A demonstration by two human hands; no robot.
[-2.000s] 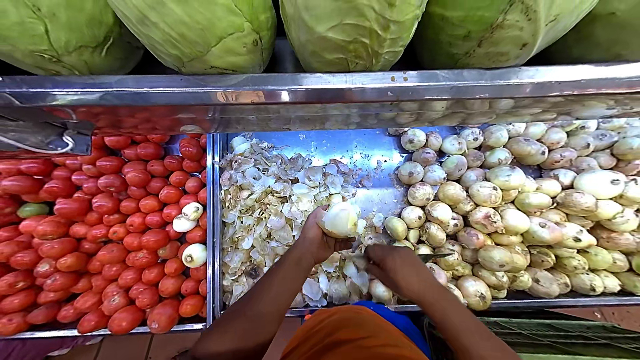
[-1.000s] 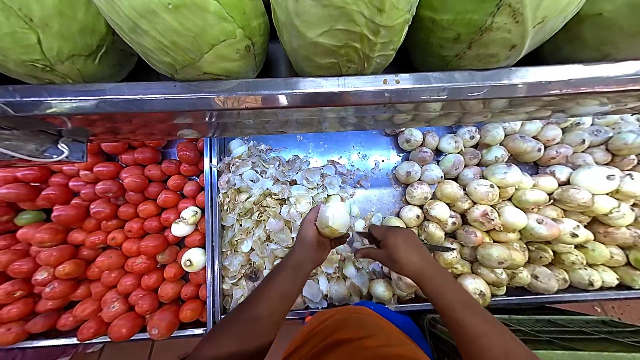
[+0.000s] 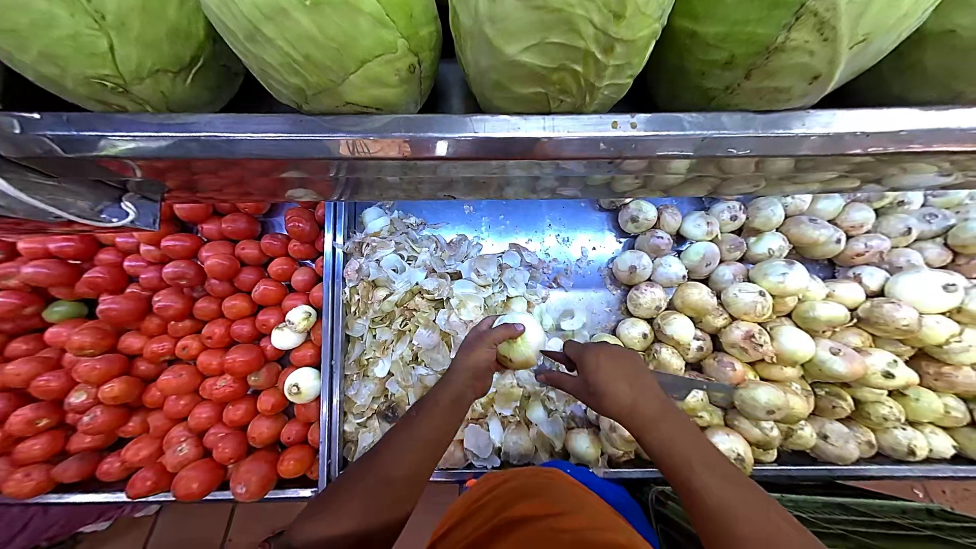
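Observation:
My left hand [image 3: 479,357] holds a pale peeled onion [image 3: 521,341] above a heap of dry onion skins [image 3: 435,297], with the thumb across its top. Just right of the onion, my right hand [image 3: 598,377] grips a knife [image 3: 690,387]. The blade points right, away from the onion, over the whole onions [image 3: 747,339], and a dark tip of the knife shows between my fingers near the onion. Part of the knife is hidden by my right hand.
Red tomatoes [image 3: 179,381] fill the left tray, with several white onions [image 3: 302,385] and one green tomato [image 3: 65,311] among them. A metal divider [image 3: 332,343] separates the trays. Green cabbages [image 3: 560,49] stand behind a raised metal shelf edge [image 3: 488,137].
The onion and my left hand stay over the skins. My right hand was lower beside the skins two seconds ago; it has since risen to beside the onion.

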